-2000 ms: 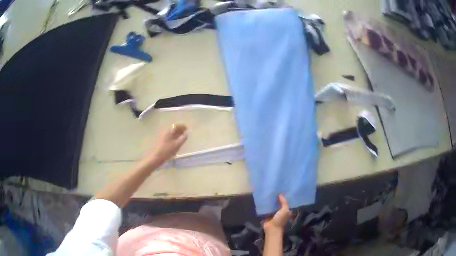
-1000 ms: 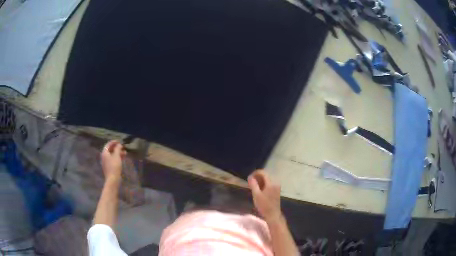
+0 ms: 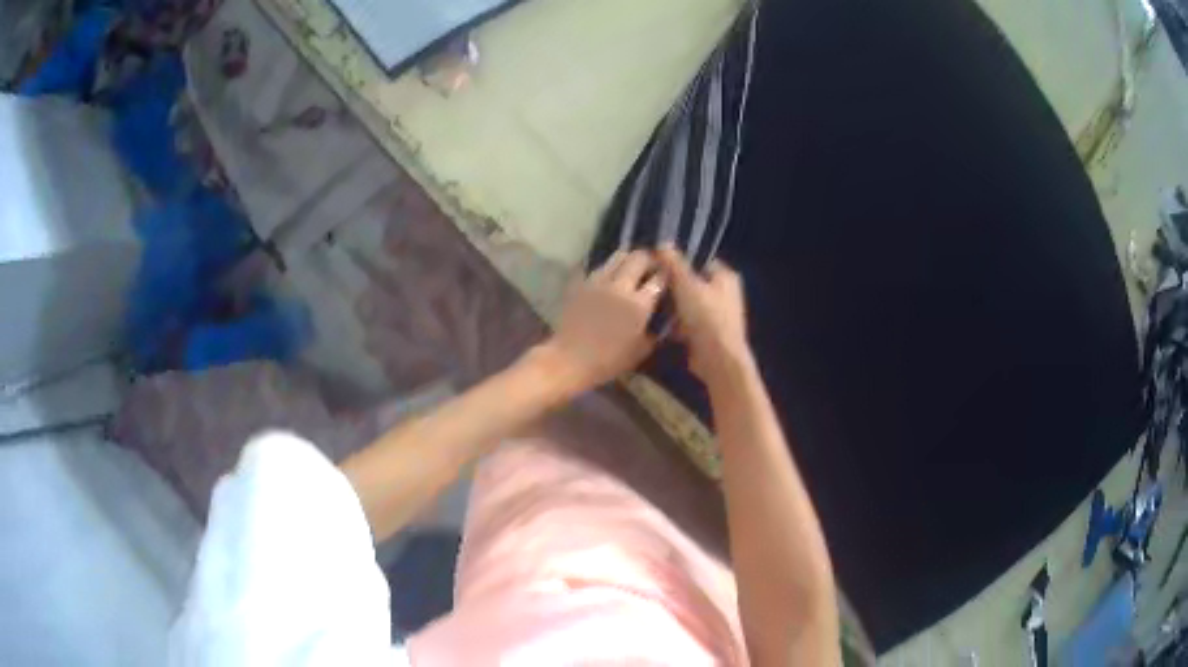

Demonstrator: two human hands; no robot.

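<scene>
A large dark panel point(image 3: 925, 287) lies on the pale table with curved edges. At its left side the edge is turned up and shows grey and dark stripes point(image 3: 691, 183). My left hand point(image 3: 612, 313) and my right hand point(image 3: 704, 306) are close together at the near left corner of the dark panel, fingers pinching the striped edge. The fingertips overlap the cloth, so the exact hold is partly hidden.
The worn table edge point(image 3: 430, 196) runs diagonally past my hands. A light panel point(image 3: 424, 20) lies at the top left. Blue plastic point(image 3: 196, 222) and white boxes or sacks point(image 3: 59, 287) are below left. A blue clamp point(image 3: 1107, 521) and loose strips lie at the far right.
The view has swung left. My hands were apart at the near edge and are now together at the panel's left corner. The striped edge is now turned up; the light blue panel has shifted to the lower right.
</scene>
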